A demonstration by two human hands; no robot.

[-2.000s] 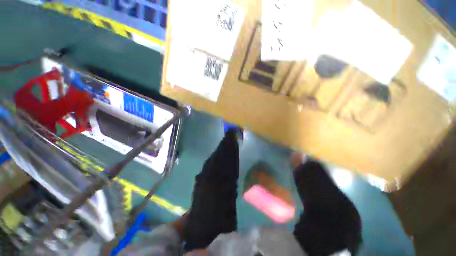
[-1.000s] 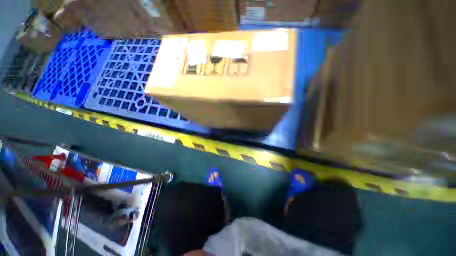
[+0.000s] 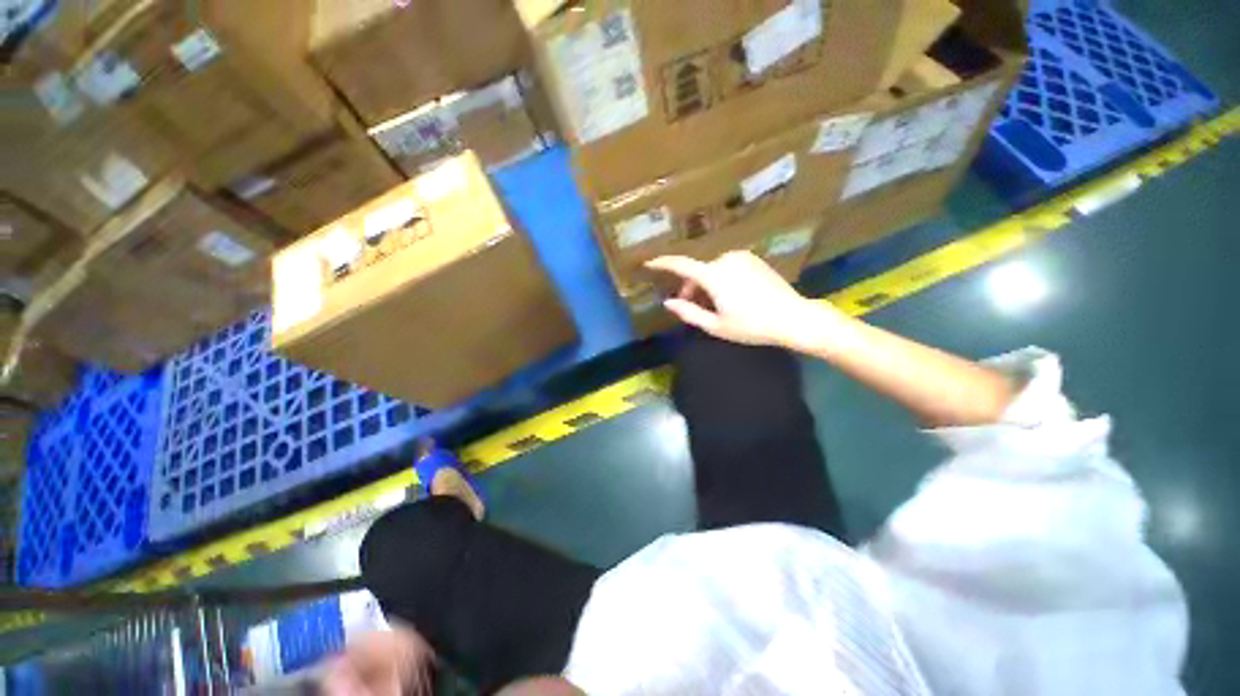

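Observation:
My right hand [image 3: 734, 299] reaches out in front of the lower carton [image 3: 707, 204] of a stack at upper middle. It holds nothing, with thumb and fingers apart; I cannot tell if it touches the carton. My left hand [image 3: 384, 664] is a blurred patch at the bottom edge, partly cut off, so its grip is unclear. A single brown carton [image 3: 428, 306] with white labels and printed marks sits closed on a pallet to the left of the stack.
Blue pallets [image 3: 279, 422] lie at left and more [image 3: 1088, 82] at upper right. More cartons [image 3: 177, 272] are piled behind. Yellow-and-black tape [image 3: 925, 268] edges the pallets on green floor. A wire cart [image 3: 163, 646] with a blue-and-white box is at lower left.
The view has turned towards the carton stack on the right. My right hand and white sleeve have come into view. The single carton and the cart now appear further left.

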